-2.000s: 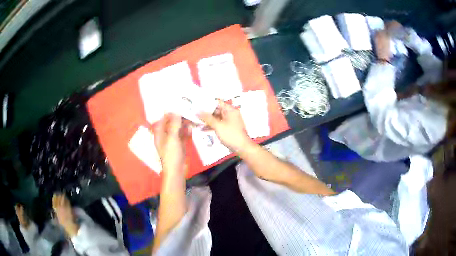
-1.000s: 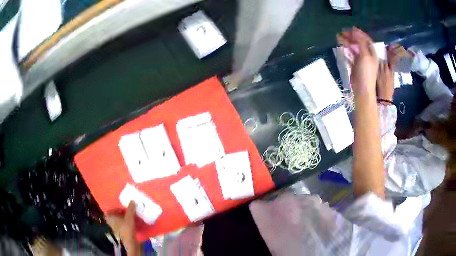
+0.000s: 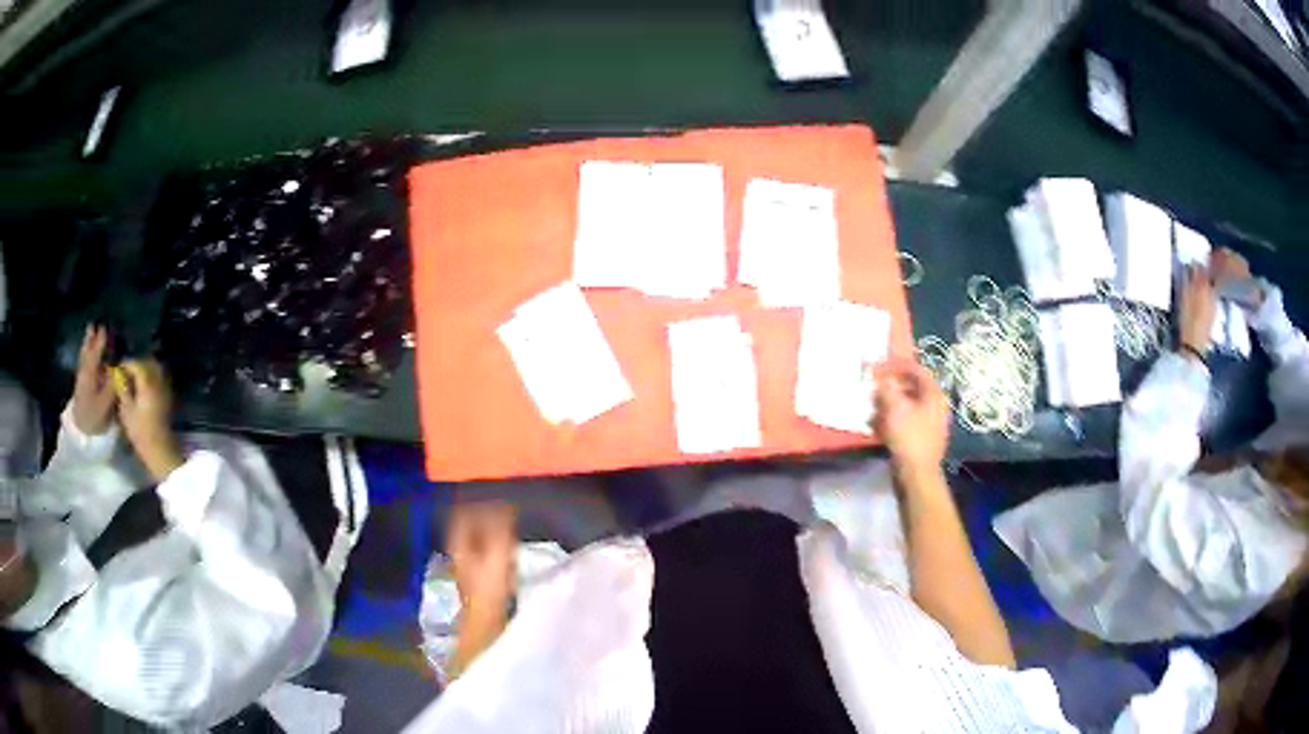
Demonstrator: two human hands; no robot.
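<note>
White leaflet piles lie on the red mat [image 3: 481, 316]. Two piles side by side [image 3: 650, 230] are at the back middle, with another pile [image 3: 790, 244] to their right. In front are a tilted pile [image 3: 566, 354], an upright-lying pile [image 3: 714, 384] and a right pile [image 3: 841, 361]. My right hand [image 3: 913, 413] is at the right pile's edge, fingertips touching or just over it; whether it grips a leaflet is unclear. My left hand [image 3: 482, 552] is blurred, off the mat's front edge above my lap, with no leaflet visible in it.
Cream rubber bands [image 3: 993, 359] and white leaflet stacks [image 3: 1062, 244] lie right of the mat. Glossy black parts [image 3: 287, 273] are heaped left. Trays with white cards [image 3: 800, 39] are on the green belt behind, near a pale post [image 3: 991, 86]. People sit on both sides.
My right hand has come back from the stacks at the far right to the right pile. My left hand has left the tilted pile and dropped off the mat. The view has turned and shifted.
</note>
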